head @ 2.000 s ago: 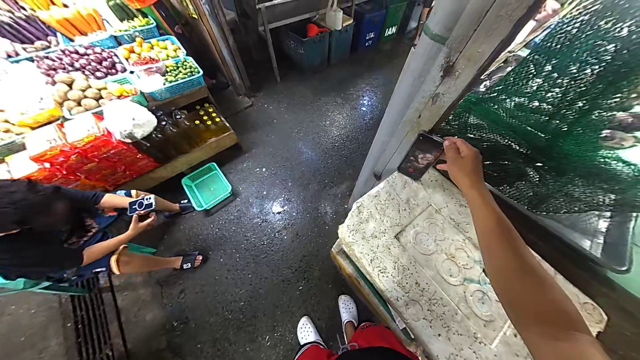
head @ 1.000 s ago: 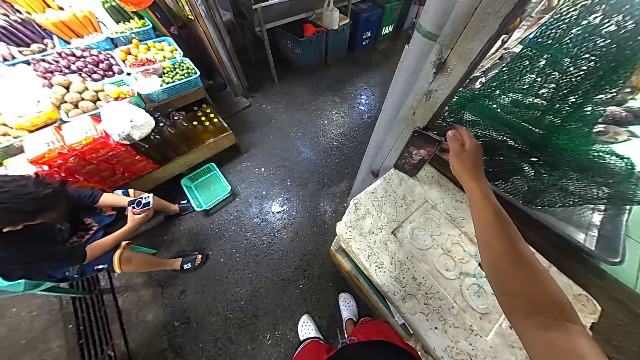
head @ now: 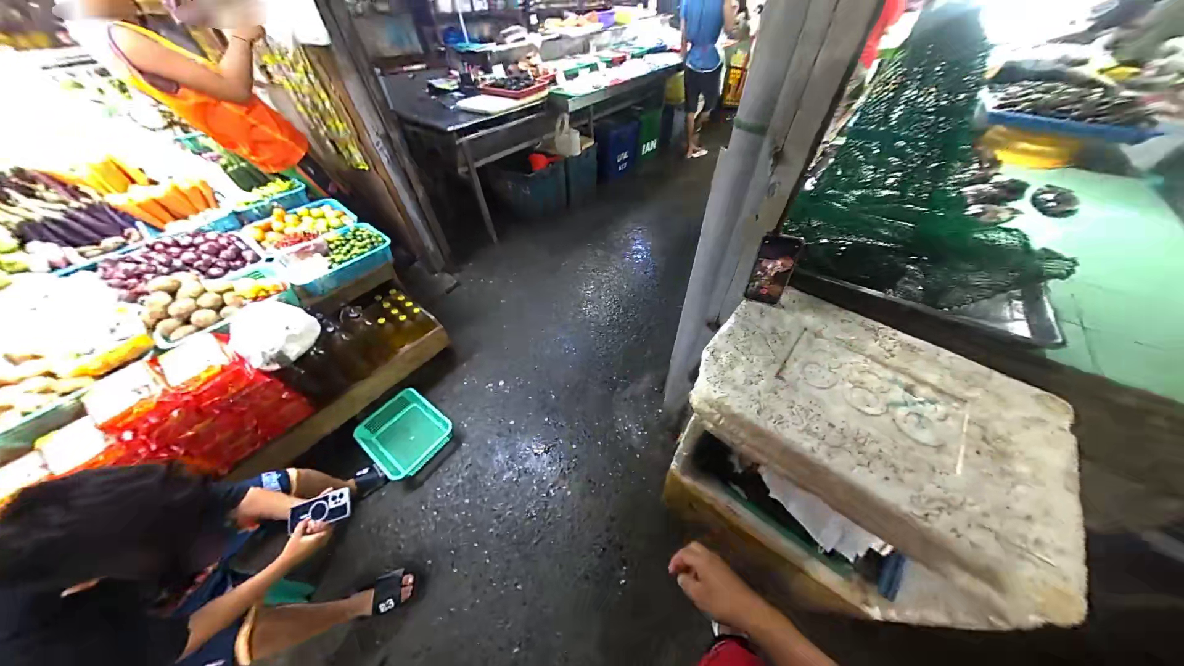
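Note:
My right hand (head: 710, 581) is low in the head view, left of a worn white foam box (head: 763, 564), fingers curled and holding nothing I can see. The box's foam lid (head: 888, 435) sits askew, and paper and dark items show through the gap at its near left side. A smartphone (head: 773, 269) with a lit screen stands upright against the post at the lid's far edge, with no hand on it. My left hand is out of view.
A seated person (head: 102, 564) holding a phone is at lower left, near a green plastic basket (head: 404, 434) on the wet floor. Vegetable crates (head: 356, 264) line the left, a grey post (head: 731, 203) and green netting (head: 906, 185) the right. Other people stand farther back.
My right hand has let go of the smartphone and come down beside the foam box. The phone now leans at the post. The lid now sits askew with a gap. The view has tilted up.

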